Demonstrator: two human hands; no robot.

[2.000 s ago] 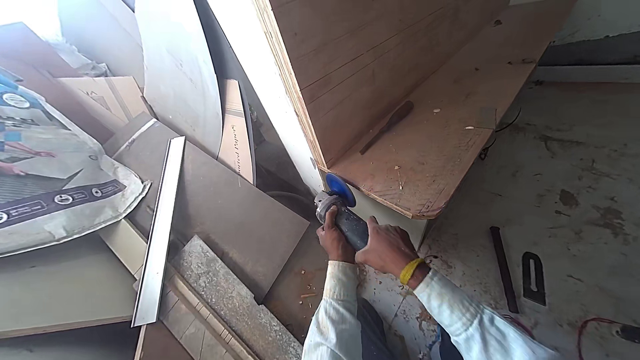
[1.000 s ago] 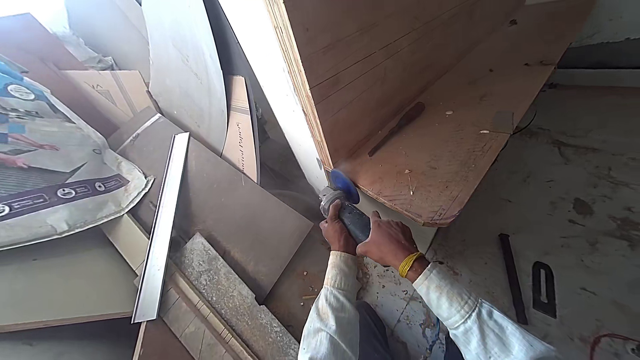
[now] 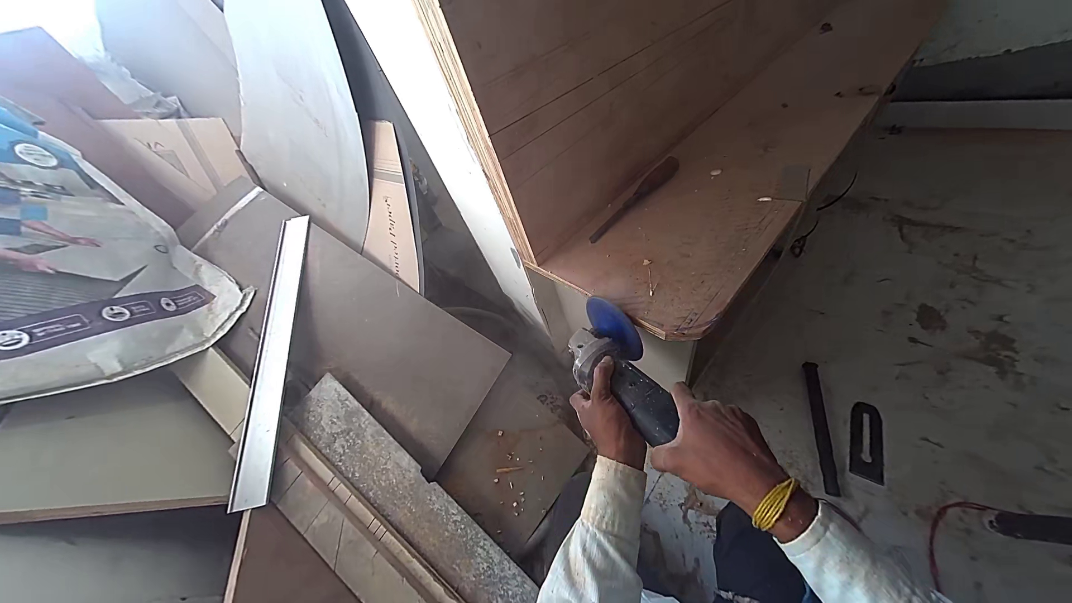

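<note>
An angle grinder with a blue disc is held in both hands, its disc at the front edge of a plywood shelf. My left hand grips the grinder near its metal head, thumb along the top. Around the rear of the dark body closes my right hand, a yellow band on its wrist. On the shelf, beside an upright plywood panel, lies a chisel-like tool with a wooden handle. Whether the disc touches the edge cannot be told.
Stacked boards, a metal strip and a printed sack crowd the left side. On the floor at right lie a dark bar, a slotted dark plate and a red cord. Wood chips are scattered near my left arm.
The grinder, held in both hands throughout, has moved right along the shelf edge, away from the corner by the upright panel.
</note>
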